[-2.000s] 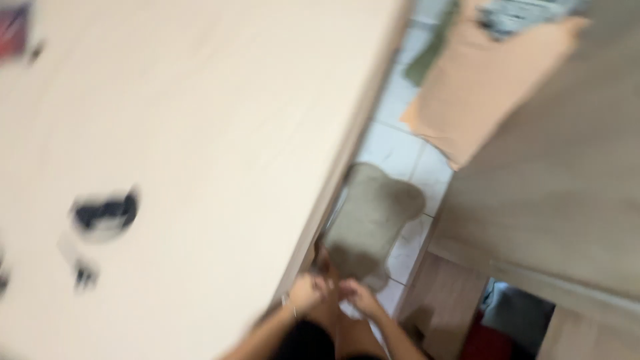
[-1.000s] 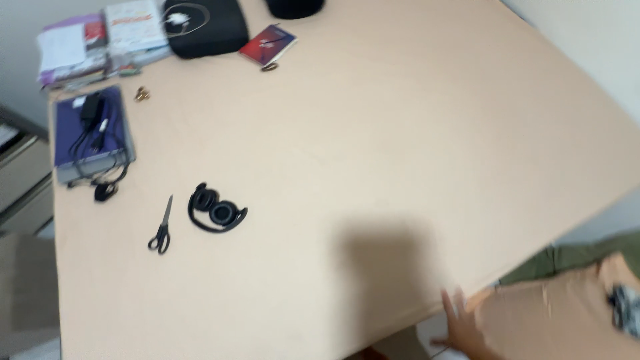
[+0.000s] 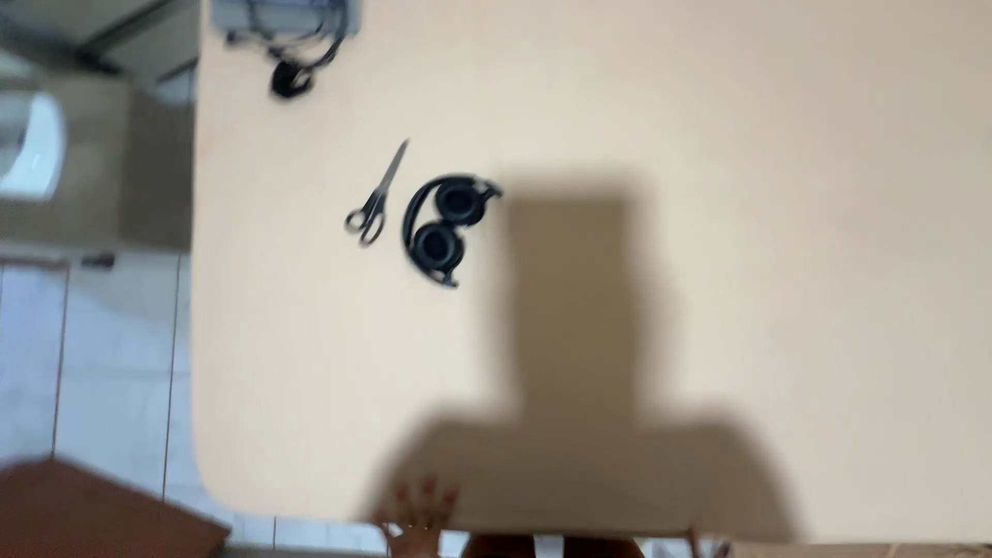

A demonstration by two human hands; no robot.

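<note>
My left hand (image 3: pixel 417 515) lies spread at the near edge of the pale table (image 3: pixel 775 310), fingers apart, with nothing in it. Of my right hand only a small part (image 3: pixel 694 542) may show at the bottom edge; its fingers cannot be made out. Folded black headphones (image 3: pixel 448 231) rest on the table ahead of my left hand. Just left of them lie scissors (image 3: pixel 374 203) with black handles, blades pointing away. Nearer the far left corner, a black cable (image 3: pixel 291 77) hangs over the edge of a blue-grey item (image 3: pixel 225 17).
A shadow of a head and shoulders falls over the table's near middle. Past the left edge are white floor tiles (image 3: pixel 116 333) and a beige piece of furniture (image 3: pixel 155 170). A brown surface (image 3: pixel 101 511) stands at the lower left.
The view has swung a lot. Two seconds ago both hands were close together beside the table; now my left hand is spread at its near edge.
</note>
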